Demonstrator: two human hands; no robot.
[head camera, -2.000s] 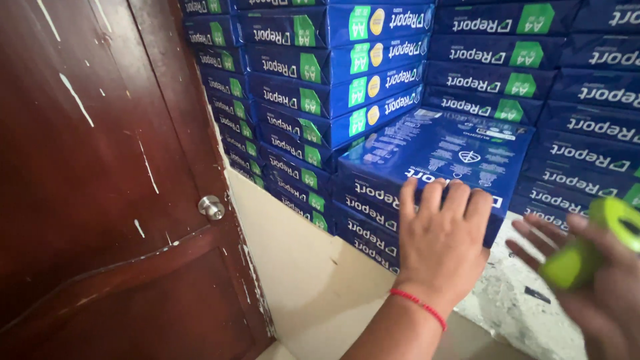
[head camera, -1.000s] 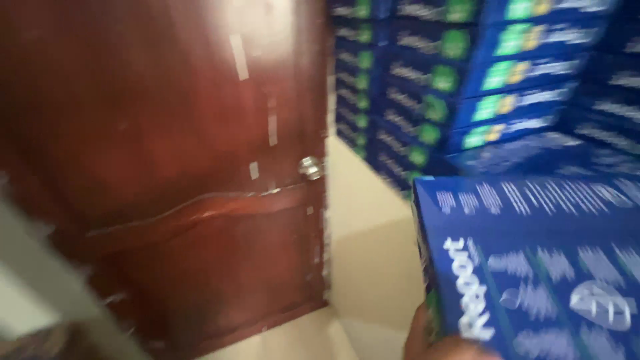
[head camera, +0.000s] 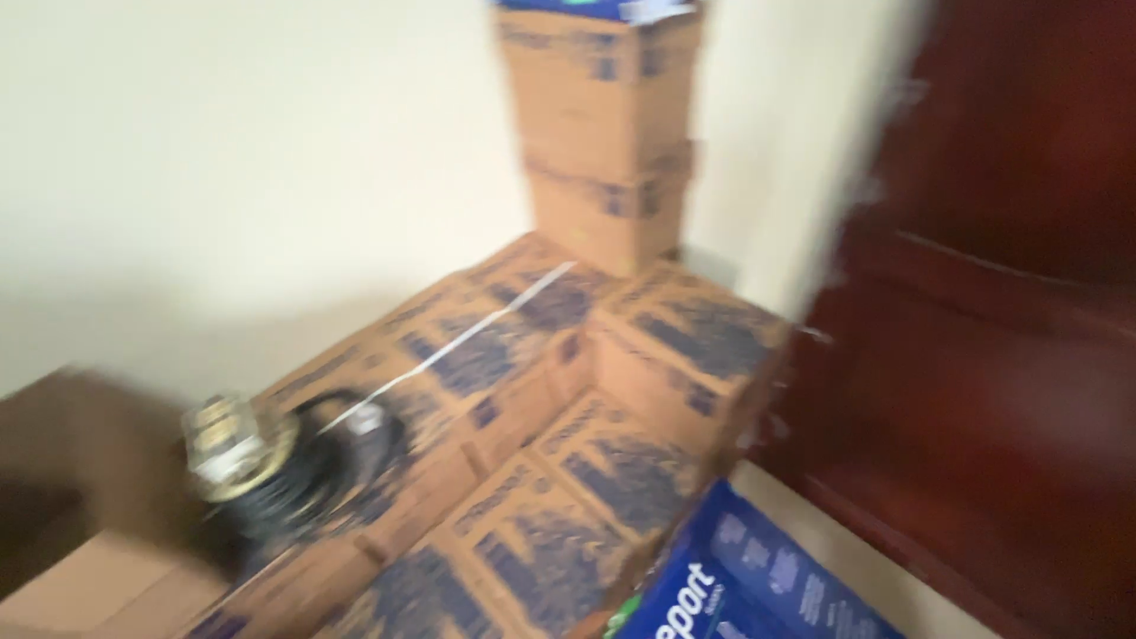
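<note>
A blue Report paper ream (head camera: 763, 577) is at the bottom edge, right of the middle, tilted, with its printed face up and partly cut off by the frame. Only a small, blurred part of my left hand (head camera: 587, 627) shows, at the ream's lower left edge beside its green corner, gripping it. My right hand is out of view. Whether it touches the ream is hidden.
Printed cardboard boxes (head camera: 532, 541) lie in stepped rows, with taller boxes (head camera: 577, 115) stacked in the corner. Black coiled material (head camera: 302, 488) and a clear object (head camera: 222, 435) rest on them. A dark red wooden door (head camera: 994, 355) stands at the right.
The view has swung from the stacked reams and door to cardboard boxes. The top ream, resting on a pile two seconds ago, has been lifted off. The green object seen by my right hand is out of view.
</note>
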